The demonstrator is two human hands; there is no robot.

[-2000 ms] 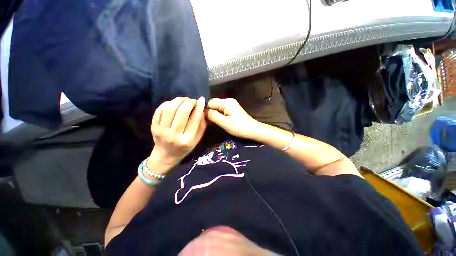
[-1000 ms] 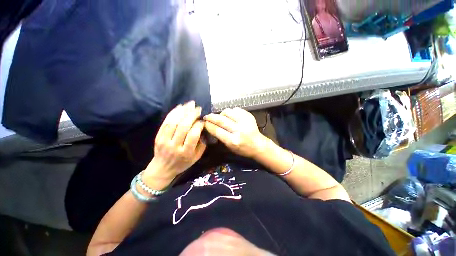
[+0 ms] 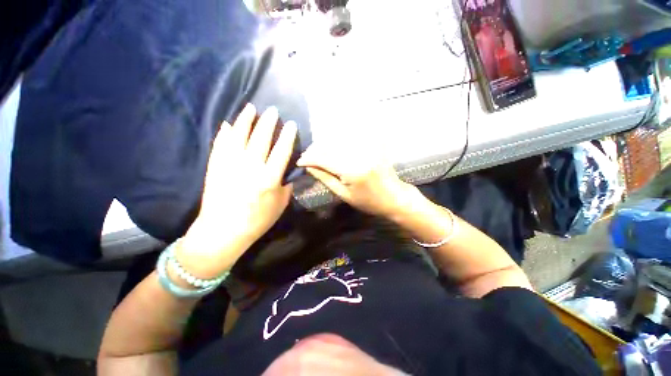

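Observation:
A dark navy garment panel (image 3: 110,110) lies over the left part of the white sewing table and hangs a little past its front edge. My left hand (image 3: 246,176) lies on the panel near its right edge, palm down with fingers spread. My right hand (image 3: 353,180) pinches the panel's front right corner between thumb and fingers, just right of my left hand. Small metal machine parts (image 3: 340,22) show at the top, beside the bright lamp glow; the needle itself cannot be made out.
A phone (image 3: 500,55) lies on the white table (image 3: 397,110) at right, its thin black cable (image 3: 468,125) running over the front edge. Blue-teal items (image 3: 581,53) lie beyond it. Dark cloth and a plastic-wrapped bundle (image 3: 596,180) are below the table at right.
My left hand has opened out from the pinched edge and moved forward onto the panel. My right hand still pinches the corner. The view has shifted, showing the phone and metal machine parts.

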